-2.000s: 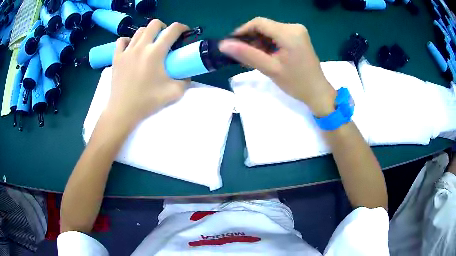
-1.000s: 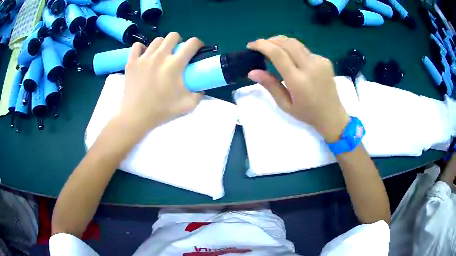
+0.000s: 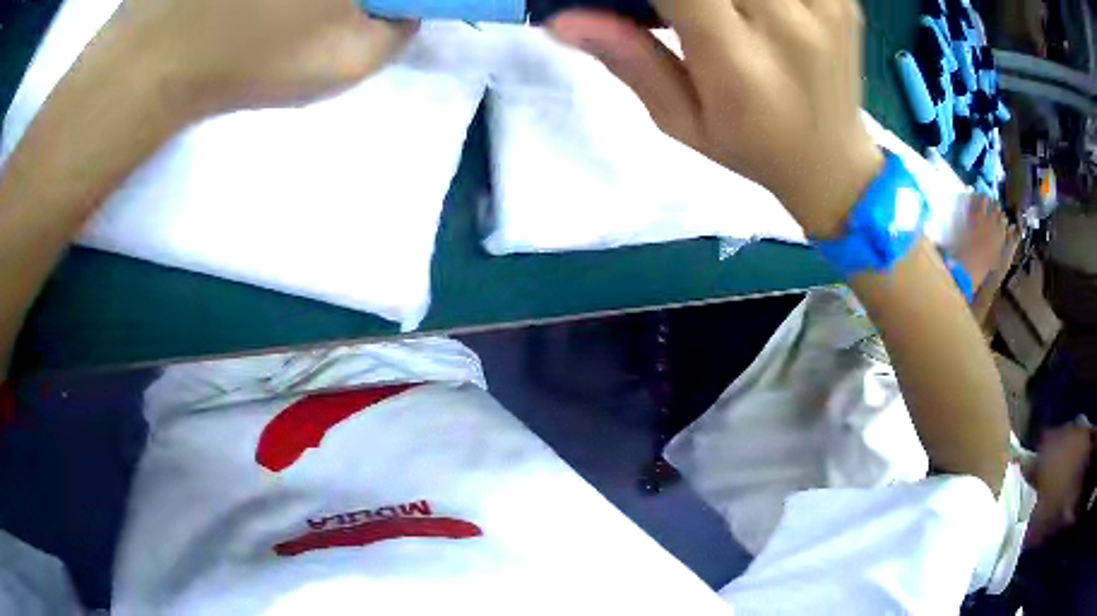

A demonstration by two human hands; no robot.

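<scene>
A light-blue body (image 3: 448, 9) with a black cap (image 3: 589, 7) on its right end shows at the top edge, mostly cut off. My left hand (image 3: 271, 48), at the top left and partly out of the picture, is around the body. My right hand (image 3: 770, 90) is at the black cap, thumb below it; its upper fingers are cut off by the top edge. A blue wristband (image 3: 884, 223) is on my right wrist.
White pads (image 3: 289, 181) lie along the rim of the green table (image 3: 577, 279). Several blue bodies (image 3: 920, 87) lie at the upper right. Another person's hand (image 3: 984, 247) and white clothing (image 3: 818, 397) are at the right.
The view has tilted down and turned right. The hands and body now sit at the top edge, and the left heap has left the picture. Both hands are still at the capped body.
</scene>
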